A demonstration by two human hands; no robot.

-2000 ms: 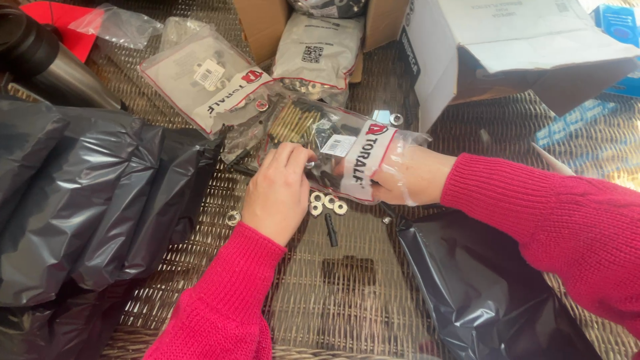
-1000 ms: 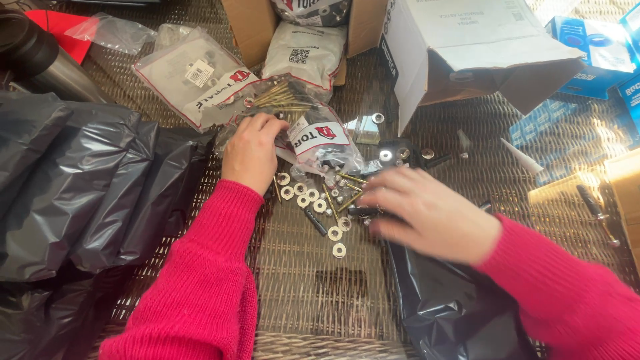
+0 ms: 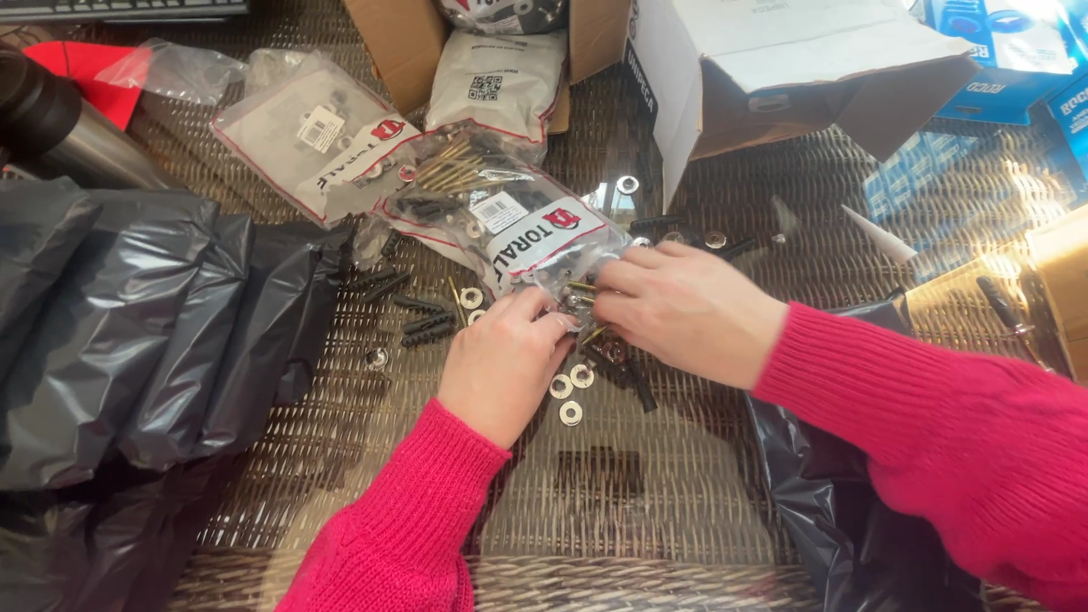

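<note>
A clear plastic bag with a Toralf mark (image 3: 531, 229) lies in the middle, with brass-coloured screws (image 3: 459, 166) inside it. My left hand (image 3: 510, 357) pinches the near edge of its plastic. My right hand (image 3: 680, 306) is at the bag's near right corner, its fingertips by several screws; whether it grips the plastic or a screw is hidden. Metal washers (image 3: 570, 413) lie just in front of the hands. Black plastic wall plugs (image 3: 429, 325) are left of my left hand, and another wall plug (image 3: 642, 387) is below my right hand.
Black plastic packages (image 3: 110, 323) fill the left, near a steel flask (image 3: 110, 140). Another hardware bag (image 3: 280, 140) lies behind. An opened cardboard box (image 3: 399, 51) holds more bags. A white carton (image 3: 816, 51) and blue boxes (image 3: 1003, 51) stand at the right back. A black package (image 3: 833, 510) lies front right.
The loose washers and screws by the bag's opening have spread over the table since two seconds ago. My right hand has moved back up to the bag, and more wall plugs show at the left.
</note>
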